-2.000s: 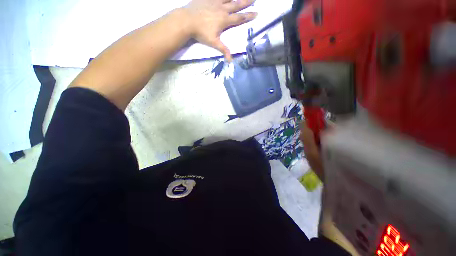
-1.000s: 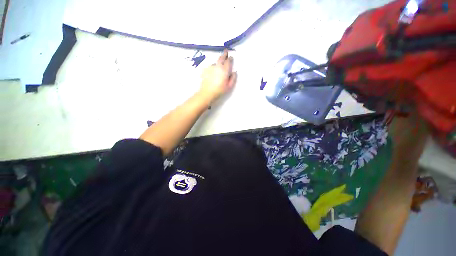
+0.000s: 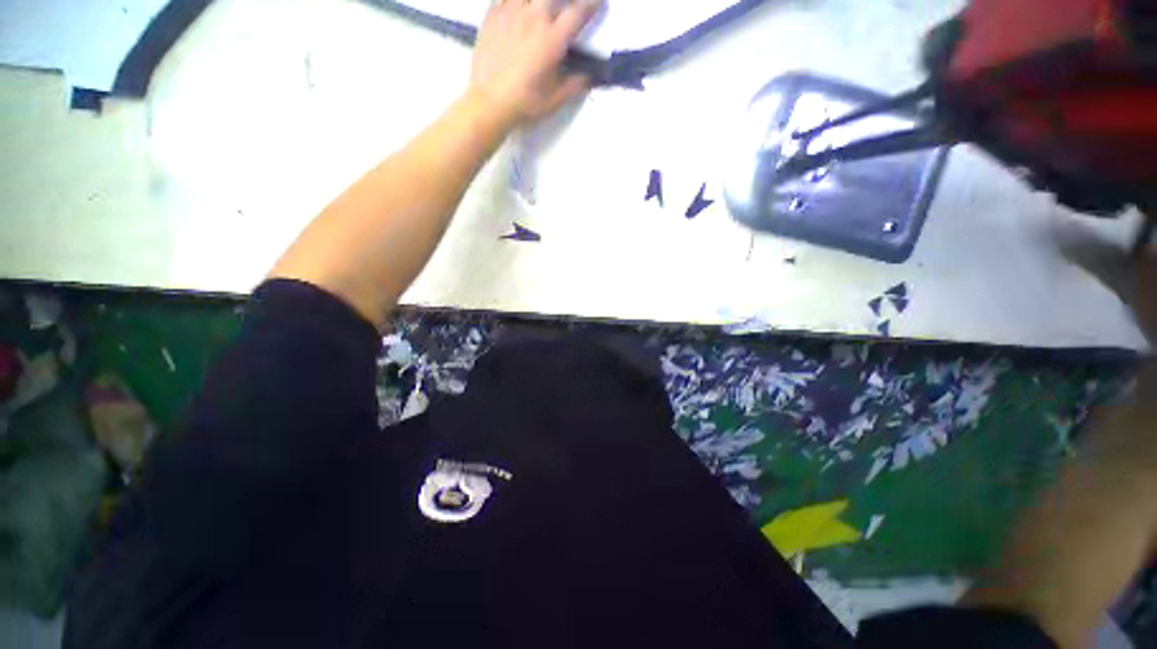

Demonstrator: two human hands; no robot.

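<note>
My left hand [image 3: 527, 57] lies on the white paper-topped fabric stack at the top middle, palm down with fingers apart, by the corner of its dark edge [image 3: 622, 67]. The cutting machine's red body [image 3: 1047, 95] fills the upper right, cut off by the picture's edge. Thin dark uprights run from it to the grey base plate [image 3: 856, 190], flat on the table. My right hand [image 3: 1104, 254] is blurred beneath the red body at the right edge; its fingers and any grip are hidden.
Small dark scraps [image 3: 655, 188] lie on the off-white table [image 3: 317, 241]. A dark-edged strip [image 3: 152, 48] is at the upper left. The table's front edge crosses the view. Below it, the green floor [image 3: 914, 507] holds many scraps and a yellow piece [image 3: 812, 525].
The machine and base plate have shifted right and away from the stack's edge. My left hand has moved up onto the stack. The view has shifted, showing more floor than at first.
</note>
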